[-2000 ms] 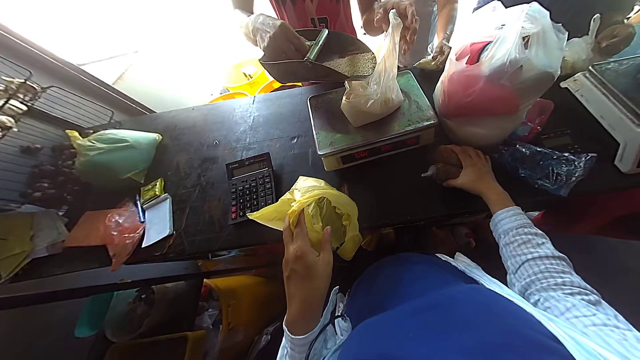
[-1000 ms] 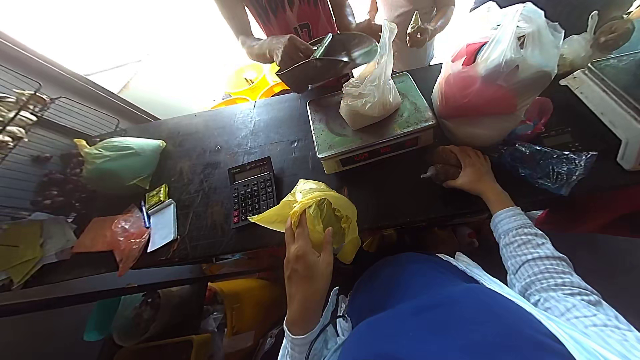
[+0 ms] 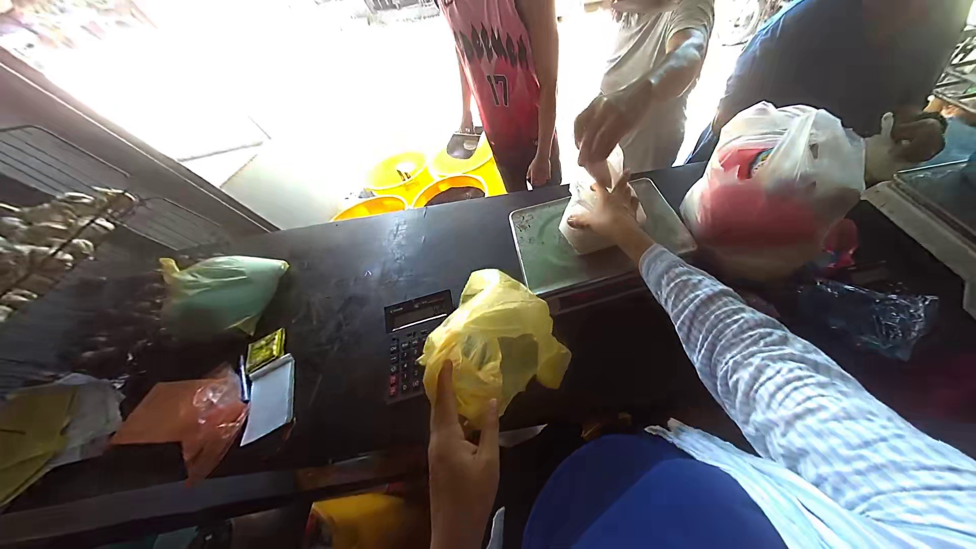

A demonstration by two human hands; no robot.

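Observation:
A crumpled yellow plastic bag (image 3: pixel 499 343) is held in my left hand (image 3: pixel 461 450), above the near edge of the dark counter. My right hand (image 3: pixel 608 213) grips a filled whitish plastic bag (image 3: pixel 583 232) on the metal pan of a weighing scale (image 3: pixel 545 248). A person's hand (image 3: pixel 606 126) meets the top of that same bag from across the counter. Partly behind the yellow bag lies a black desk calculator (image 3: pixel 406 343).
Right of the scale stands a large white carrier bag (image 3: pixel 778 206) with red contents, near crumpled clear plastic (image 3: pixel 869 316). On the left are a green plastic bag (image 3: pixel 225 293), a notepad (image 3: pixel 271 400) and orange plastic (image 3: pixel 206 415). Yellow tubs (image 3: pixel 396 171) and several people are beyond the counter.
My right hand has moved from the counter right of the scale onto the bag on the pan. The person in red now stands farther back, and the scoop is no longer above the scale.

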